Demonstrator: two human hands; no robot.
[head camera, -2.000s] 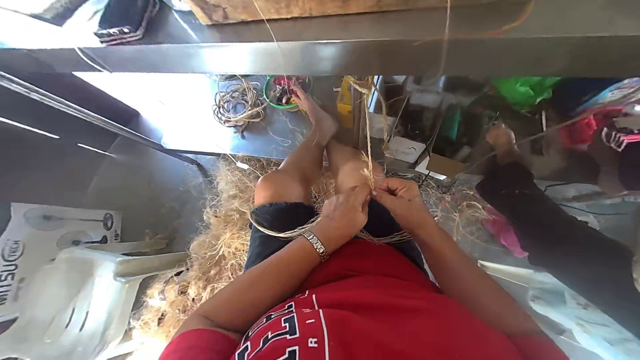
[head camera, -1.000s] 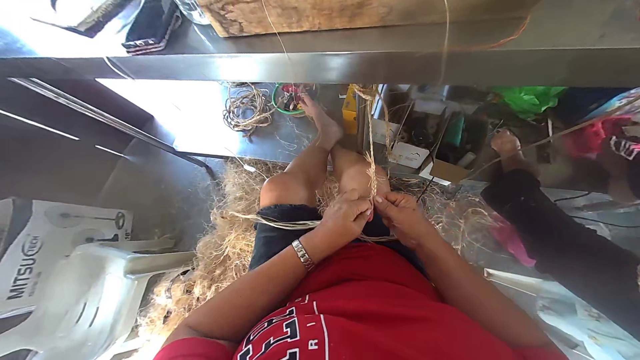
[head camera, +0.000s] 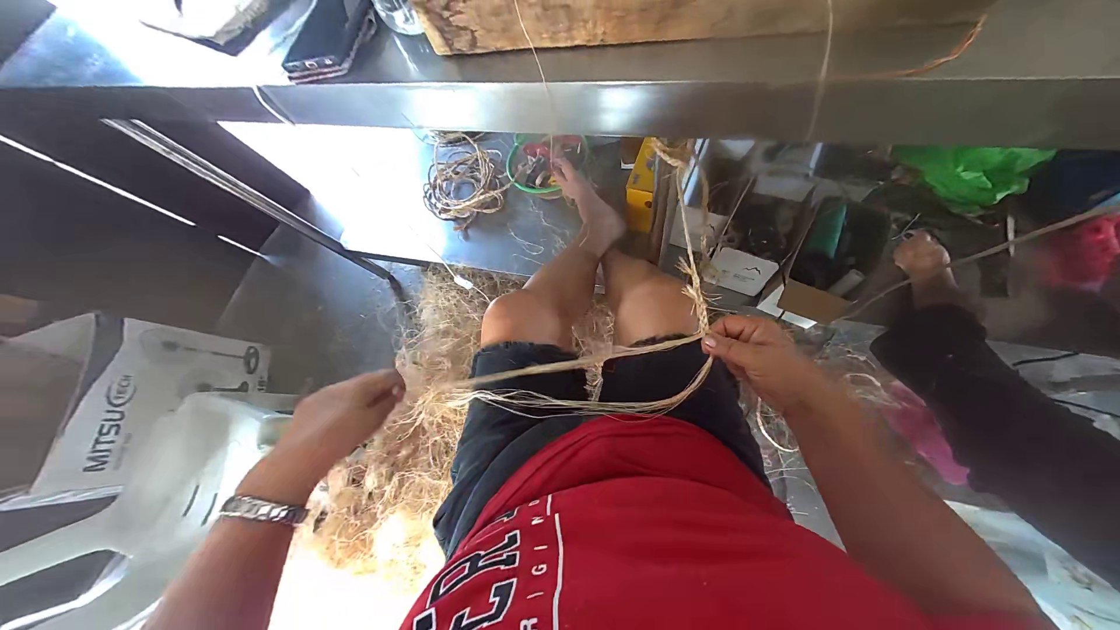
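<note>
A braided cord of pale plant fibre (head camera: 694, 284) hangs from under the table edge down to my right hand (head camera: 757, 359), whose thumb and fingers pinch its lower end. From that end one fibre strand (head camera: 542, 371) runs left across my lap towards my left hand (head camera: 354, 411), which is out to the left, blurred, with fingers curled; whether it grips the strand's tip cannot be told. Another bundle of loose fibres (head camera: 577, 406) leaves the same end and curves below the first, over my dark shorts.
A metal table (head camera: 612, 105) with a wooden board (head camera: 700, 22) spans the front. Loose fibre (head camera: 376, 472) heaps at the left by a white plastic chair (head camera: 166, 472). Coiled rope (head camera: 465, 185) and a green-rimmed basket (head camera: 516, 175) lie beyond. Another person's leg (head camera: 980, 376) is at the right.
My left hand has moved away from my right hand, out to the left. A strand now stretches across my lap. My right hand remains at the braid's lower end.
</note>
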